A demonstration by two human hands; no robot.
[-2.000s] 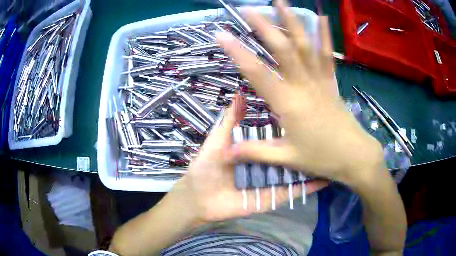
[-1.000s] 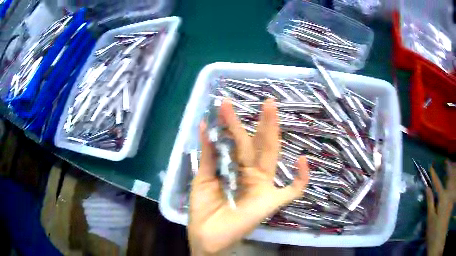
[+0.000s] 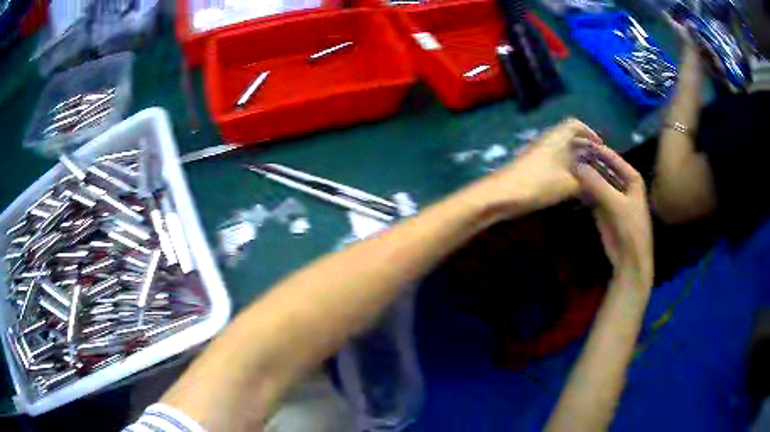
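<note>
My left hand (image 3: 553, 162) reaches across from the lower left. It meets my right hand (image 3: 623, 207) at the right, above and beyond the bench's near edge. Small dark and silver cylinder units (image 3: 606, 171) show between the fingers of both hands, blurred and mostly hidden; I cannot tell how many. A white main bin (image 3: 218, 295) heaped with silver cylinder units and some red wires stands at the left.
Red parts box (image 3: 312, 105) at the top with a few metal pieces; long slim tools (image 3: 325, 190) and clear scraps (image 3: 241, 229) on the green mat. Small clear box (image 3: 51, 110) at upper left. Blue tray (image 3: 612, 63) and another person's arm (image 3: 682, 156) at right. Clear bag (image 3: 380, 371) below.
The view has swung right, so the main bin now sits at the left. My open-fingered left hand has moved off the bin, and both hands have come together at the right.
</note>
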